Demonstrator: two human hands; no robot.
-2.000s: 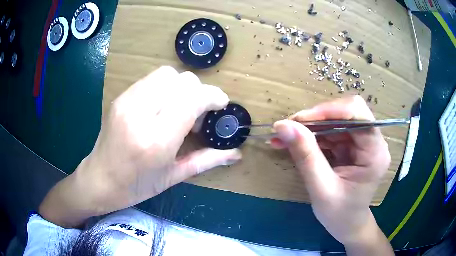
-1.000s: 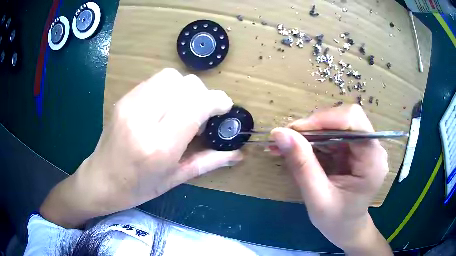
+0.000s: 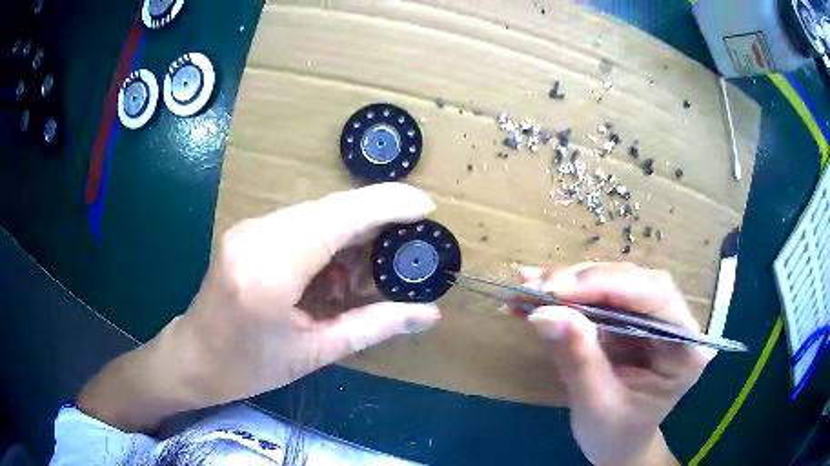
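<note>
My left hand [image 3: 300, 282] holds a black speaker driver [image 3: 416, 261] between thumb and fingers, its silver-grey centre and ring of small holes facing up. My right hand [image 3: 619, 337] holds metal tweezers [image 3: 637, 325] in a pinch. The tweezer tips touch or nearly touch the driver's right edge; contact is hard to tell. A second black driver [image 3: 381, 143] lies face up on the tan cardboard sheet [image 3: 300, 118], just above the held one. Small black and white scraps [image 3: 587, 182] lie heaped on the cardboard at upper right.
White-ringed drivers [image 3: 189, 84] and red and blue tape are at left; small dark discs lie at far left. A swab [image 3: 731, 129] and white strip with dark end [image 3: 723, 296] lie along the cardboard's right edge. A white bottle [image 3: 751, 36] is upper right, a pale slotted panel [image 3: 805, 273] far right.
The view has shifted, so the bench sits lower and more of the bottle shows. The tweezers now slant, tips up-left, at the driver's right edge. The held driver faces the camera more fully.
</note>
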